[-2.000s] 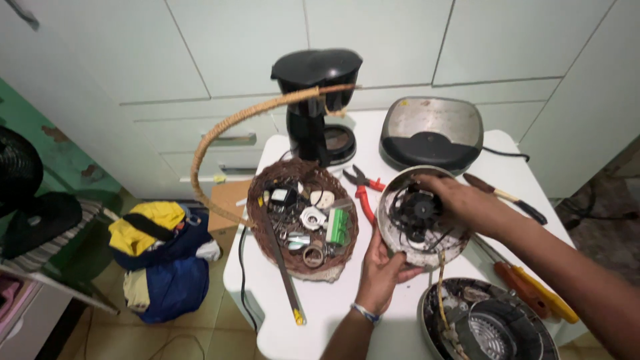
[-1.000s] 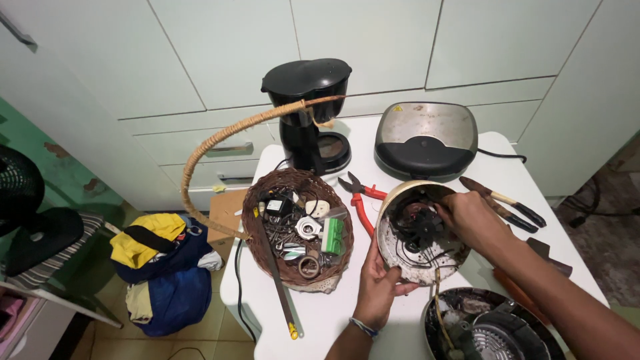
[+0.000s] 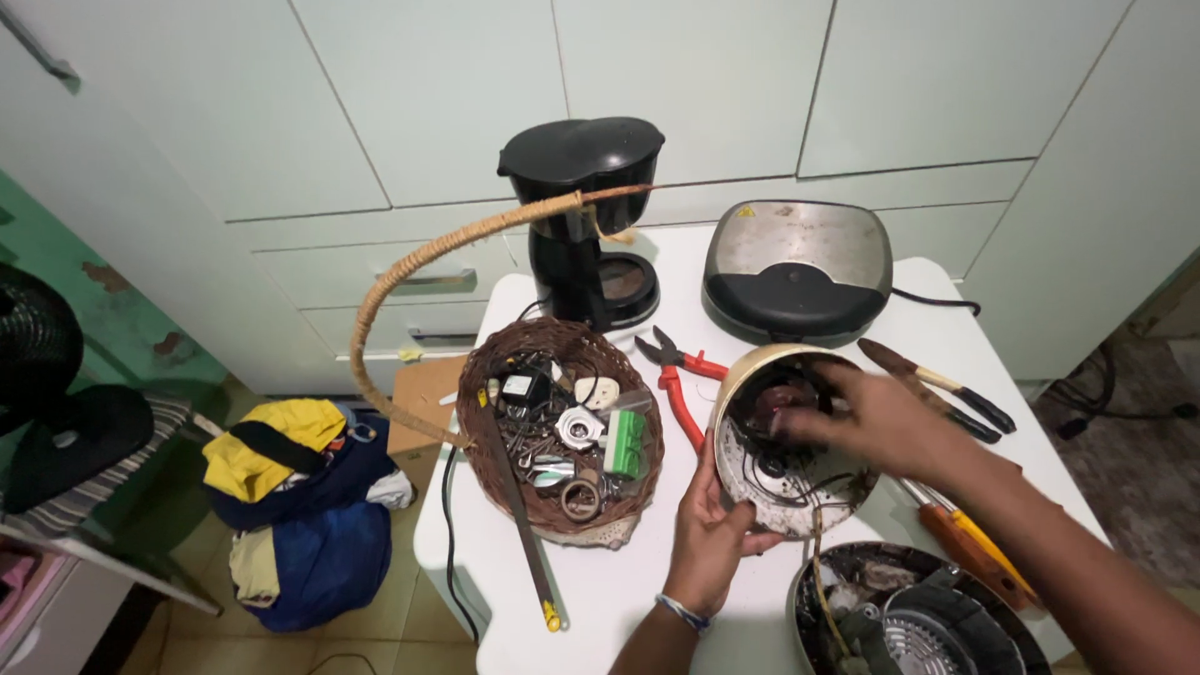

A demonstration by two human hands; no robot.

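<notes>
My left hand (image 3: 710,536) grips the lower rim of a dirty cream-coloured appliance housing (image 3: 797,511), tilted up with its inside facing me. Inside it are a dark motor-like part (image 3: 783,398) and loose wires. My right hand (image 3: 862,422) reaches into the housing at this dark part; it is blurred, and whether its fingers hold the part is unclear. A cord (image 3: 818,581) runs down from the housing to a round black base (image 3: 923,619) with a slotted metal centre. Red-handled pliers (image 3: 680,370) lie open just left of the housing.
A wicker basket (image 3: 483,356) of small parts, with a hacksaw blade (image 3: 525,544) across it, stands left. Behind are a black coffee maker (image 3: 581,155) and an electric grill (image 3: 797,272). Knives (image 3: 937,389) and orange-handled tools (image 3: 975,553) lie right. Clothes (image 3: 309,525) are on the floor.
My right hand has shifted over the dark part inside the housing, which my left hand keeps holding. The housing now stands tilted more toward me than two seconds ago.
</notes>
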